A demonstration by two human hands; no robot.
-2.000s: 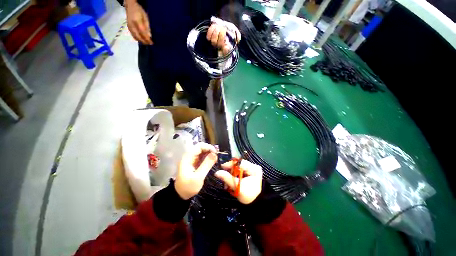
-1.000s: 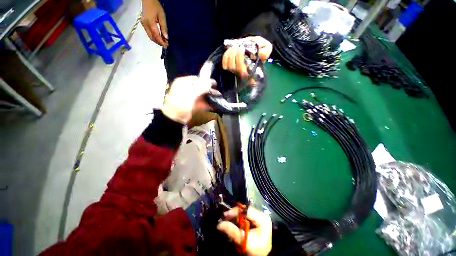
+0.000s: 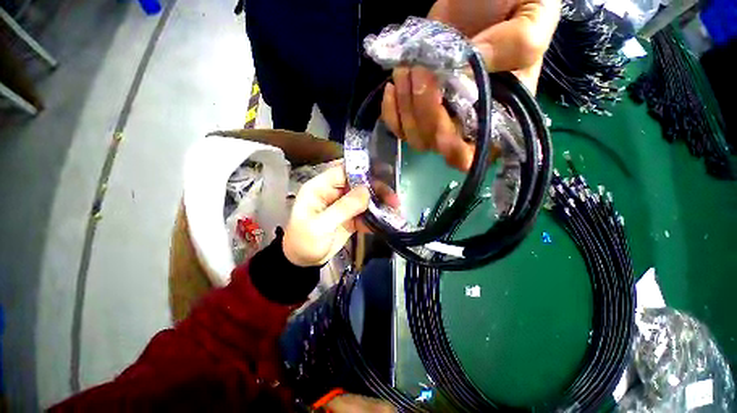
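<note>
A coil of black cable [image 3: 529,173], partly wrapped in clear plastic, is held up in front of me by another person's hand [image 3: 428,121]. My left hand [image 3: 323,214] pinches the coil's wrapped left side between thumb and fingers. My right hand [image 3: 360,403] is low at the bottom edge, mostly cut off, with an orange scissors handle [image 3: 327,398] at it; the blades are hidden. Black cable strands [image 3: 347,331] lie at the table edge beside my lap.
A curved black cable bundle [image 3: 618,282] lies on the green mat [image 3: 525,323]. A clear plastic bag of parts [image 3: 679,363] is at right. More black cables [image 3: 582,68] lie at the far side. An open cardboard box [image 3: 184,274] with white bags stands left. A person in dark clothes [image 3: 303,60] stands opposite.
The coil and the other person's hand have come closer. My left hand has left the cable work and taken hold of the coil. My right hand has dropped to the bottom edge.
</note>
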